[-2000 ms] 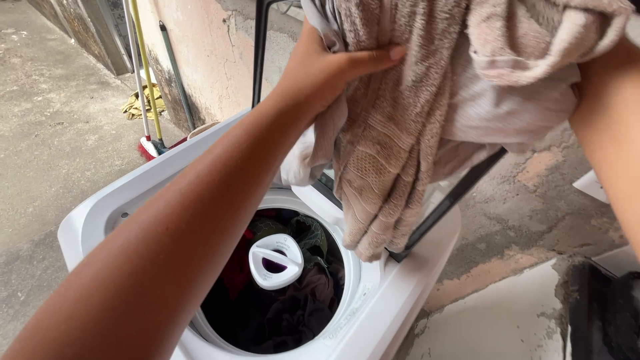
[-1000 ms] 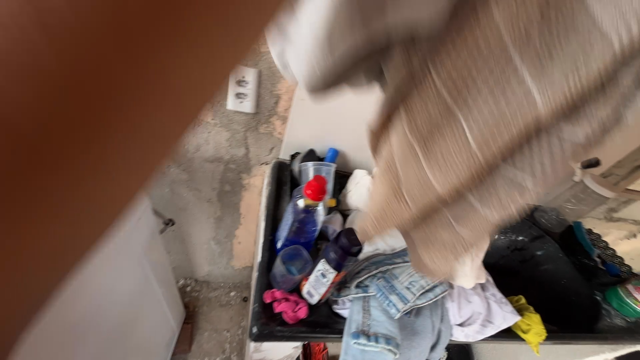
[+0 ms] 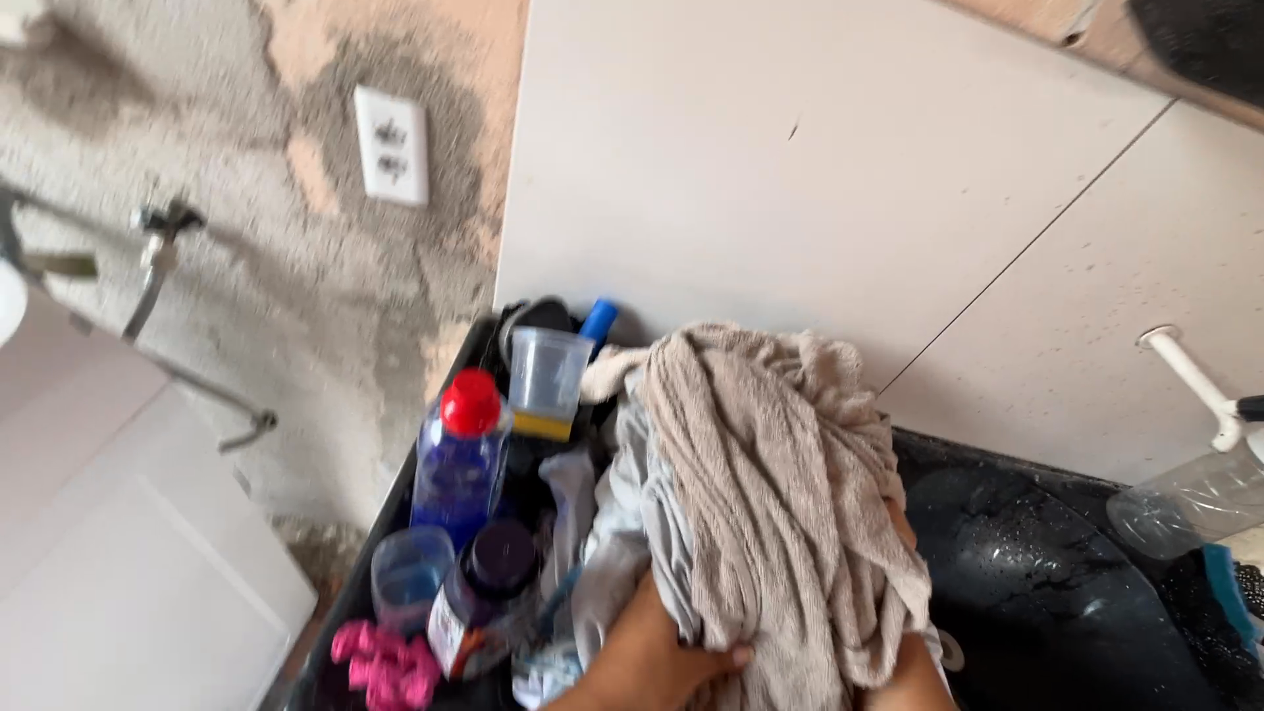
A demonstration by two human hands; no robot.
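A bundle of beige towel [image 3: 780, 474] and pale grey cloth [image 3: 657, 494] rests on the black laundry sink's left part. My left hand [image 3: 662, 647] grips the bundle's lower left side, thumb over the towel. My right hand [image 3: 908, 642] is at its lower right side, its fingers mostly hidden behind the towel folds. Left of the bundle stand a bottle of blue liquid with a red cap [image 3: 462, 459], a clear plastic cup [image 3: 548, 370], a second clear cup [image 3: 413, 573], a dark-capped bottle [image 3: 489, 592] and a pink scrunchie [image 3: 385, 667].
The black sink basin [image 3: 1047, 592] lies to the right, wet inside. A white tap pipe [image 3: 1195, 385] with a clear plastic bottle [image 3: 1185, 499] juts from the tiled wall [image 3: 810, 178]. A wall outlet [image 3: 392, 146] and the white washing machine [image 3: 138, 553] are at left.
The view has swung right from the washing machine to the sink. The towel bundle, earlier held above the machine, is now down on the sink's left part with both hands at it.
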